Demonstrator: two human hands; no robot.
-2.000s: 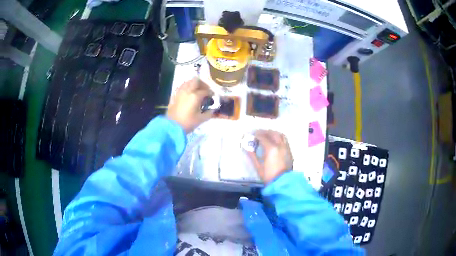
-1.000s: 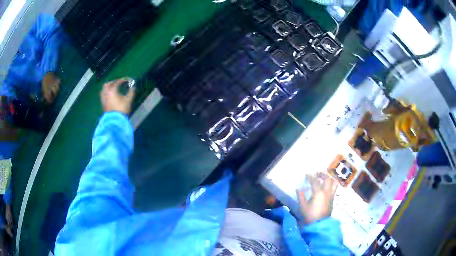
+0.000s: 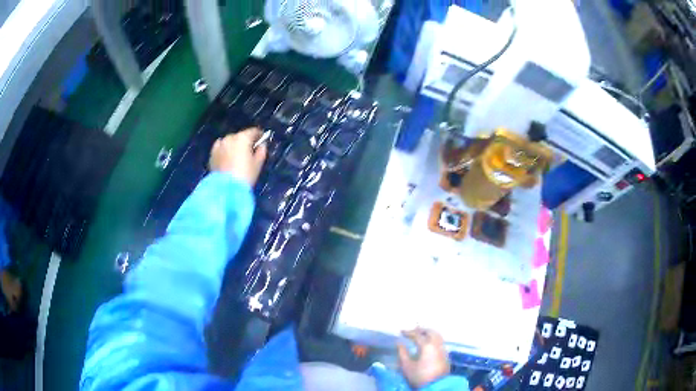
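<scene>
My left hand (image 3: 238, 155) is over the black blister tray (image 3: 278, 200), fingers bent together. A thin pale glint shows at the fingertips; I cannot tell whether it is a held part or the tray. My right hand (image 3: 424, 359) is low at the white table's front edge, fingers curled. A small pale spot shows between thumb and finger, too blurred to name. A white square housing (image 3: 449, 221) with a dark surround sits in an orange-brown fixture. A dark-centred fixture (image 3: 489, 229) is right of it. The brass-yellow press head (image 3: 510, 162) stands above and behind them.
Single parts (image 3: 164, 158) lie spaced on the green conveyor at left. A white fan (image 3: 314, 23) stands beyond the tray. The white press machine (image 3: 526, 76) is at the back. Pink notes (image 3: 540, 250) line the table's right edge. A second parts tray (image 3: 566, 359) is at lower right.
The view has swung right. My left hand has moved from over the conveyor to over the black tray. My right hand has drawn back from beside the fixtures to the table's front edge.
</scene>
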